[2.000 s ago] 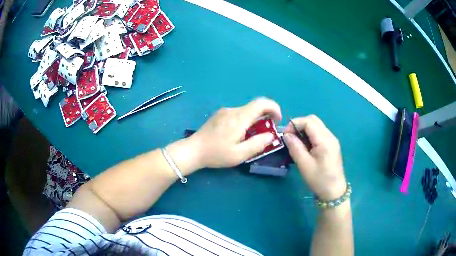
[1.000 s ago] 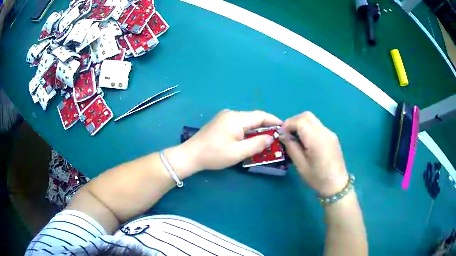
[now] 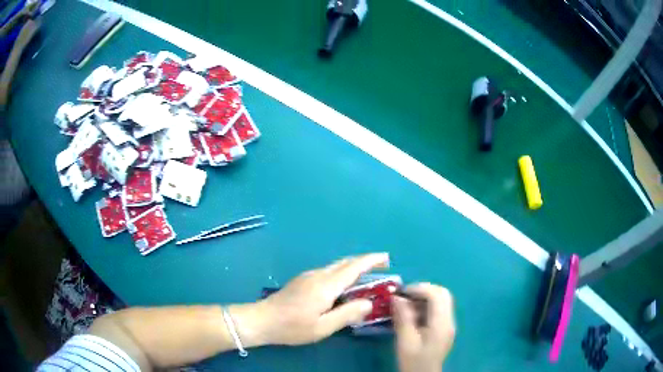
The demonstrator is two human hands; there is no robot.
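Note:
A red circuit board (image 3: 379, 299) lies on the grey and black head of a handheld unit (image 3: 374, 328) near the bottom centre. My left hand (image 3: 312, 301) holds board and unit, thumb on the board's red face and fingers along its far side. A dark end of the unit shows left of that hand. My right hand (image 3: 424, 323) is at the board's right edge, blurred, fingers bent together around something thin and dark that I cannot make out. The wires are not visible.
A board pile (image 3: 145, 138) lies at upper left, with tweezers (image 3: 222, 229) beside it and a dark slim object (image 3: 97, 40) beyond. The belt holds two handheld units (image 3: 487, 112) and a yellow tube (image 3: 530, 182). A black-and-pink item (image 3: 556, 305) and small black parts (image 3: 596, 345) lie right.
The camera view has shifted, so the table things sit lower and a second unit shows on the belt. My left hand's fingers look straighter; both hands remain at the board.

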